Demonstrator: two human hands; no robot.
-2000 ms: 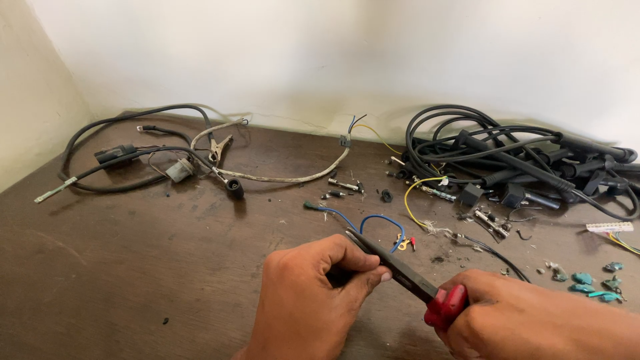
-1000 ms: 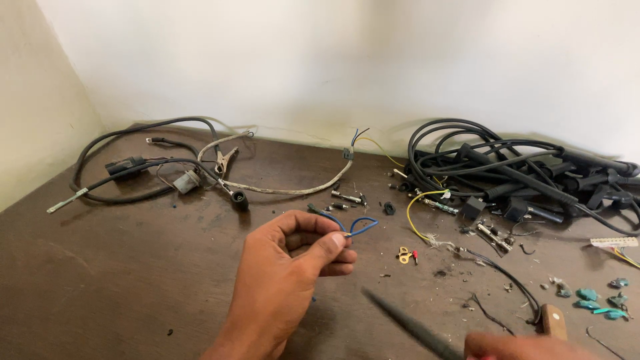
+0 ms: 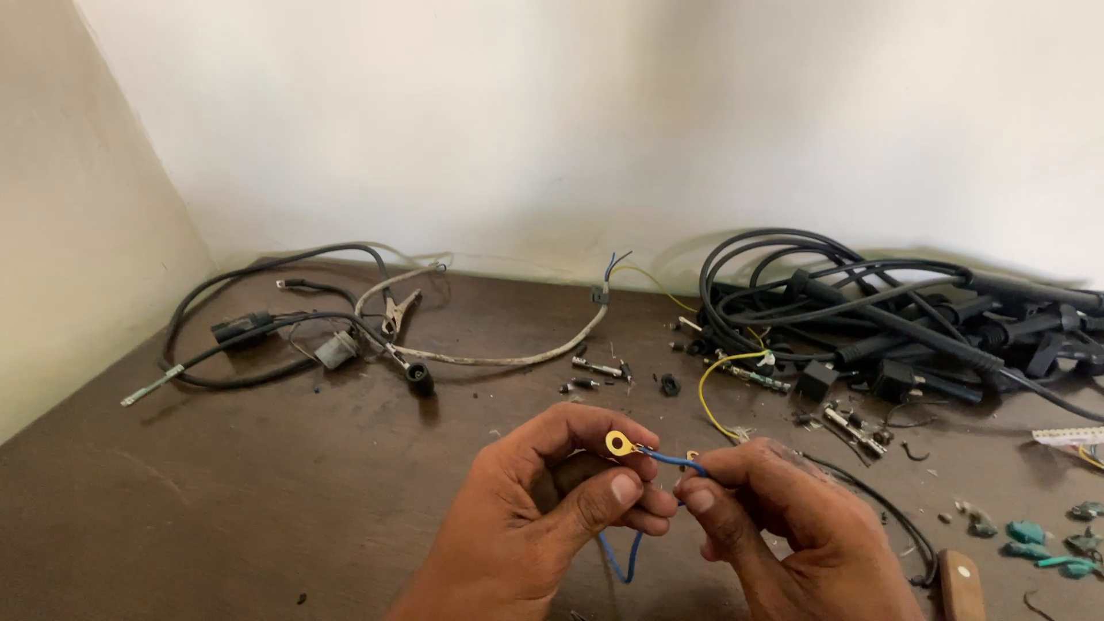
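A yellow metal ring terminal (image 3: pixel 619 443) sits at the end of a blue insulated wire (image 3: pixel 675 460), bare copper strands showing at its neck. My left hand (image 3: pixel 552 509) curls round it, index finger behind the terminal and thumb in front. Between the thumb and index finger of my right hand (image 3: pixel 776 517) the blue wire is pinched, a little right of the terminal. A second brass-coloured piece shows just above my right fingertips, mostly hidden. The wire's lower loop hangs below my left fingers.
Thick black cables (image 3: pixel 862 302) are heaped at the back right. At the back left lie a looped black cable (image 3: pixel 177 328), a crocodile clip (image 3: pixel 398 312) and a grey sheathed cable (image 3: pixel 517 360). Fuses (image 3: pixel 597 366), teal scraps (image 3: pixel 1025 532) and a wooden handle (image 3: pixel 961 586) lie about.
The red-handled tool has left my right hand, which now holds the blue wire. My left hand held the wire a second ago; a ring terminal now shows at its end.
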